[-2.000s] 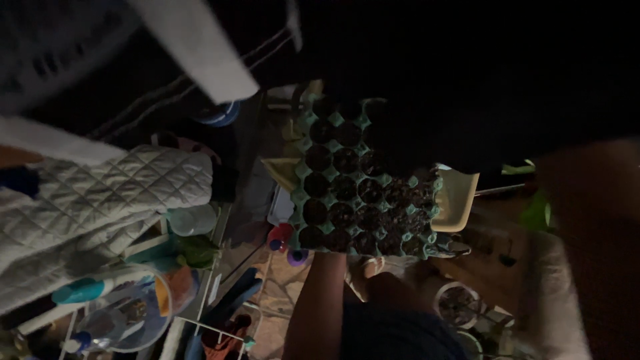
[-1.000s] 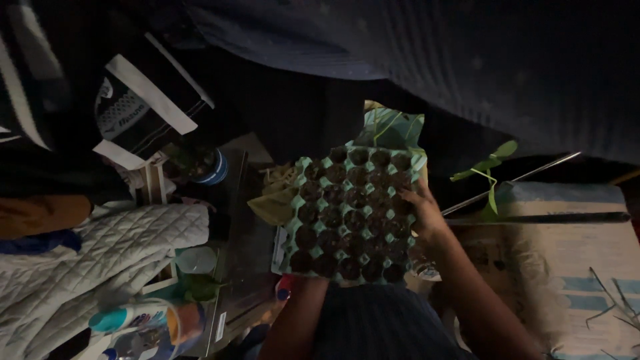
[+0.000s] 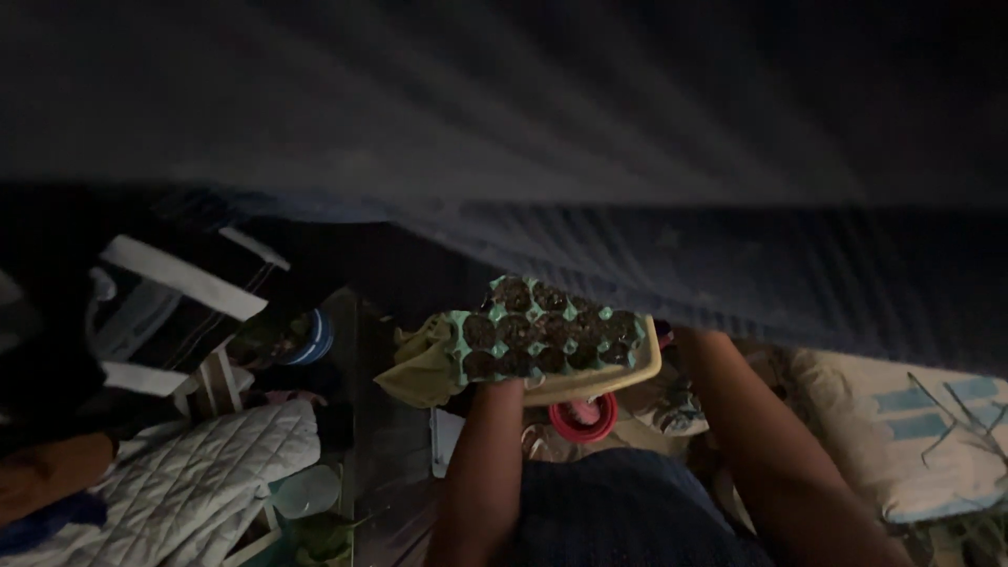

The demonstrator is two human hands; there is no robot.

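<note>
A green egg tray (image 3: 551, 335), its cups filled with dark soil, lies over a pale yellow plastic tray (image 3: 650, 358). My left forearm reaches up to the egg tray's near edge, where my left hand (image 3: 508, 387) supports it from below, its fingers hidden. To the right, my right forearm runs up under dark blue cloth (image 3: 630, 291); only the wrist end of my right hand (image 3: 703, 337) shows, and what its fingers touch is hidden. The cloth also covers the egg tray's far right part.
Yellowish crumpled cloth (image 3: 429, 362) lies left of the egg tray. Below are a red round container (image 3: 583, 417) and a dark ledge (image 3: 386, 441). A quilted cloth (image 3: 228, 472) and a blue pot (image 3: 316, 337) are at left, a large printed sack (image 3: 874, 425) at right.
My right hand, seen on the egg tray's right edge one second ago, has moved under the blue cloth. That cloth now hangs lower across the view. The yellow tray shows again below the egg tray.
</note>
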